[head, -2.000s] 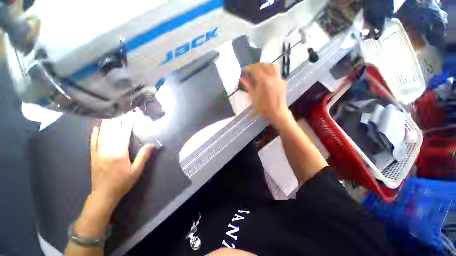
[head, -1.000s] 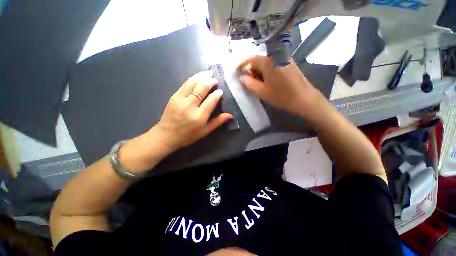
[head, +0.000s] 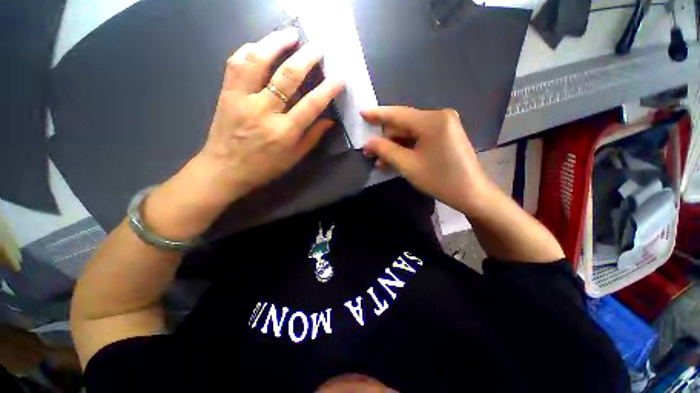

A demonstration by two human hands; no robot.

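A large dark grey garment panel (head: pixel 142 84) lies flat under both hands. A narrow welt strip (head: pixel 349 69) shows its pale white face and runs from the bright lamp glare at the top towards the wearer. My left hand (head: pixel 265 115) lies flat, fingers apart, on the grey cloth along the strip's left side. My right hand (head: pixel 422 146) pinches the near end of the strip between thumb and fingertips. The needle and presser foot are out of the picture.
A red and white basket (head: pixel 591 199) with grey pieces stands lower right. A table-edge ruler (head: pixel 568 96) runs along the near edge. Thread snips (head: pixel 633 31), a black-handled tool (head: pixel 677 42) and a small cut piece (head: pixel 562 19) lie upper right. More dark grey cloth (head: pixel 23 115) lies at left.
The view has tilted down, so the machine head has left the picture. My right hand has moved from near the needle to the strip's near end. My left hand stays on the panel.
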